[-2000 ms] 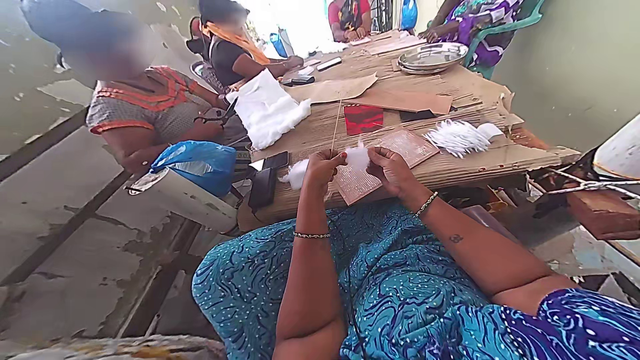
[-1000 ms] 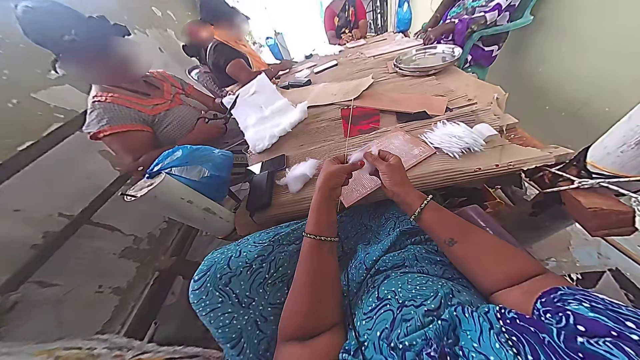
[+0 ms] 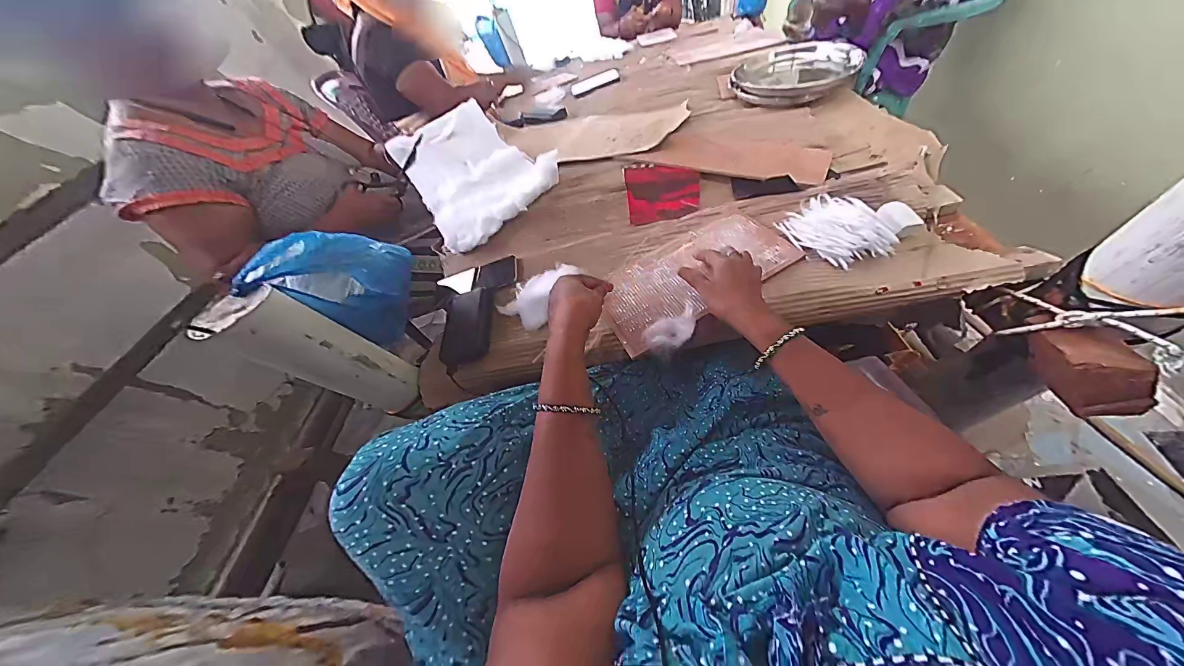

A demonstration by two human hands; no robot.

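Observation:
My left hand, fingers curled, is beside a tuft of white cotton at the table's near edge; whether it grips any of it I cannot tell. My right hand rests with bent fingers on a ridged, pinkish-brown board; I cannot tell if something is pinched under the fingertips. A smaller cotton wisp lies at the board's near edge, between my hands. Just past the board's right end is a pile of thin white cotton wicks, next to a small white round piece.
A red patterned square, brown paper sheets, a large cotton sheet and steel plates are on the table. A black case lies at left, near a blue plastic bag. Co-workers sit around the far sides.
My hands, close together over the board with cotton between them before, are now apart. My right hand is down on the board. A cotton wisp now shows at the board's near edge.

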